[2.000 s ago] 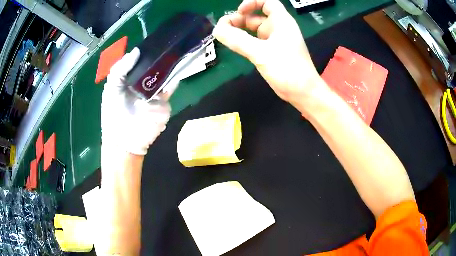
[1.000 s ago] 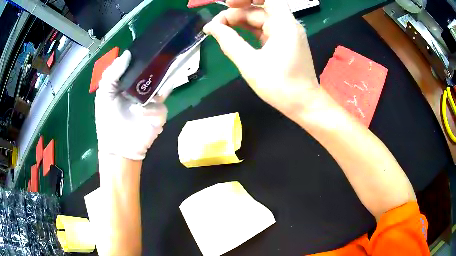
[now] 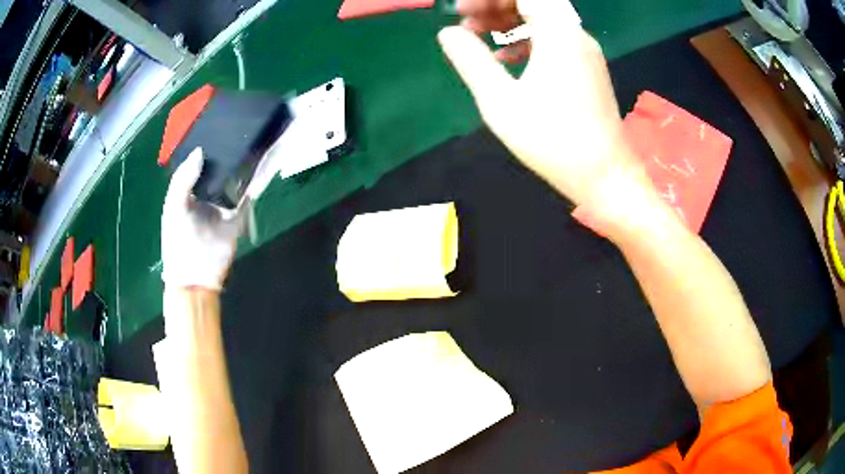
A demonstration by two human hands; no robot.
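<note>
My left hand point(image 3: 199, 227), in a thin white glove, holds a black device unit point(image 3: 236, 139) above the green belt at the upper left; the unit is blurred and its front logo cannot be read. A white plate-like unit point(image 3: 320, 125) with dark corner holes lies on the belt just right of it. My bare right hand point(image 3: 542, 88) is raised at the top, away from the unit, thumb and fingers apart. Its fingertips are blurred and partly cut off by the top edge, so whether they hold anything cannot be told.
A folded yellowish-white sheet point(image 3: 398, 252) and a flatter pale sheet point(image 3: 424, 400) lie on the black mat point(image 3: 574, 352). A red sheet point(image 3: 681, 153) lies right, partly behind my right forearm. Red pads point(image 3: 185, 120) lie on the belt point(image 3: 139, 213). Crinkled dark film point(image 3: 46, 398) is lower left.
The black unit has moved left and down with my left hand and turned, uncovering more of the white unit. My right hand has moved right, away from the black unit.
</note>
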